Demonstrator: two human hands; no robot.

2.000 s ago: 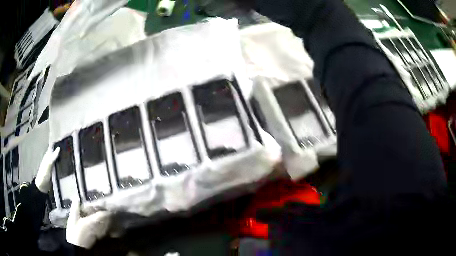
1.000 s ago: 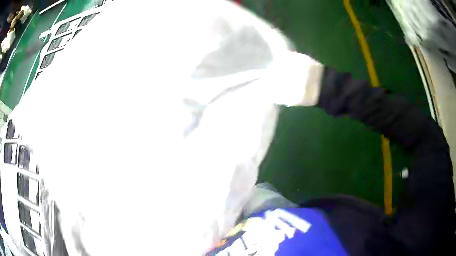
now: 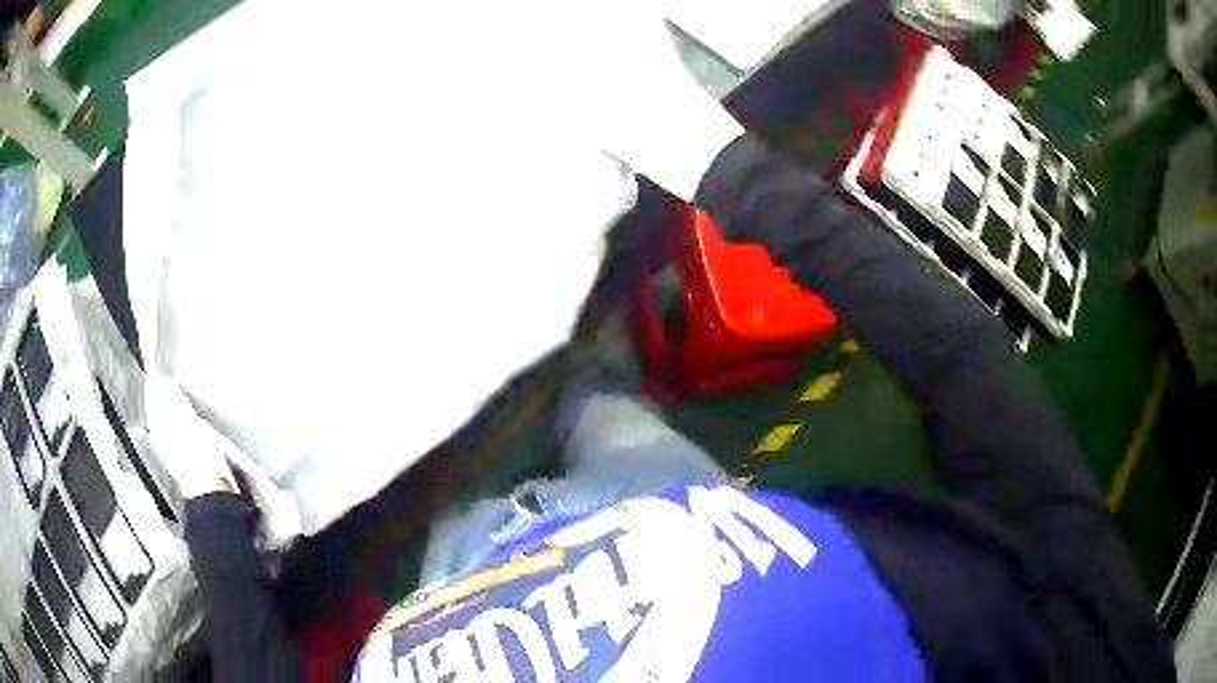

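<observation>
A large white cloth or sheet [image 3: 374,254] fills the upper left and middle, so bright that its surface detail is lost. My right hand [image 3: 678,131], in a white glove, is at its right side; the fingers merge with the white. My left hand [image 3: 187,434], also white-gloved, is at its lower left edge, fingers not distinct. Whether either hand grips the sheet cannot be told. A slotted parts tray [image 3: 60,467] with dark frames in its pockets lies at the far left, partly hidden by my left hand and the sheet.
A red stool or bin [image 3: 758,300] stands below my right forearm. A white tray on a red base [image 3: 981,194], with dark pockets, is at the upper right. Green floor has yellow-black markings [image 3: 798,411]. A bluish clear plastic bag [image 3: 19,227] is at the left edge.
The view has swung from rows of frames on trays to the white sheet. Since one second ago, my left hand has come into view, and the red stool and right-hand tray now show.
</observation>
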